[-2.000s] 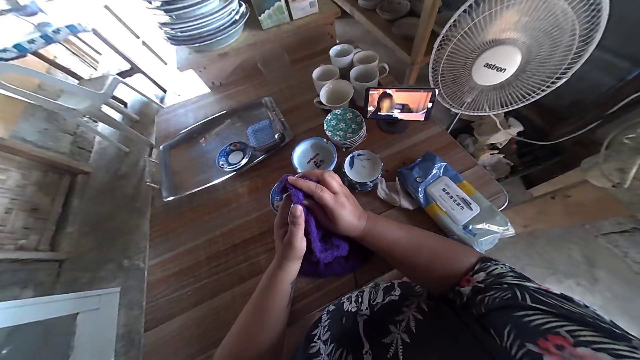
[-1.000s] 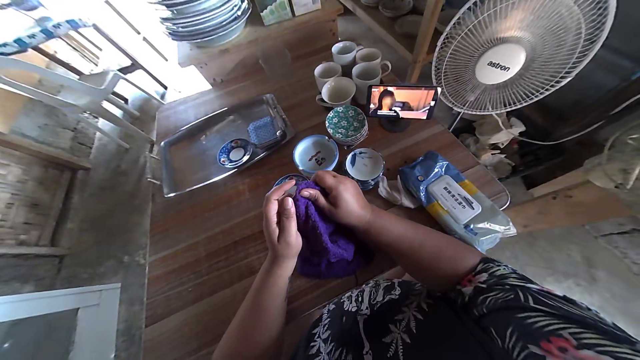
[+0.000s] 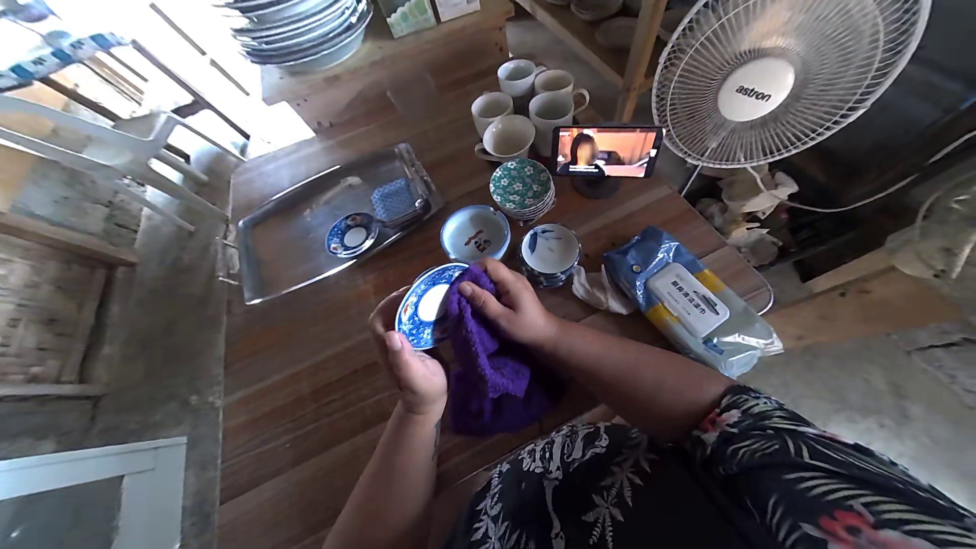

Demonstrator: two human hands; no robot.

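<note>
My left hand (image 3: 412,366) holds a blue-and-white patterned saucer (image 3: 418,313) by its left edge, tilted above the wooden table. With my right hand (image 3: 512,303) I grip a purple knitted cloth (image 3: 488,366), pressed on the saucer's right side and hanging down toward my lap. Just beyond my hands are a white bowl with a small picture inside (image 3: 475,233), a stack of green floral bowls (image 3: 521,184) and a bowl with a blue leaf motif (image 3: 550,248). A similar small blue-and-white dish (image 3: 351,235) lies in the metal tray.
The metal tray (image 3: 286,286) at the left also holds a blue textured item (image 3: 394,200). Several mugs (image 3: 508,138) stand at the back beside a propped phone (image 3: 606,151). A wet-wipes pack (image 3: 686,297) lies right, near crumpled white tissue (image 3: 600,290). Beyond stands a white fan (image 3: 755,88).
The blue-and-white saucer, mostly hidden by my hands and the cloth before, now shows plainly in my left hand. My right hand has shifted right with the cloth.
</note>
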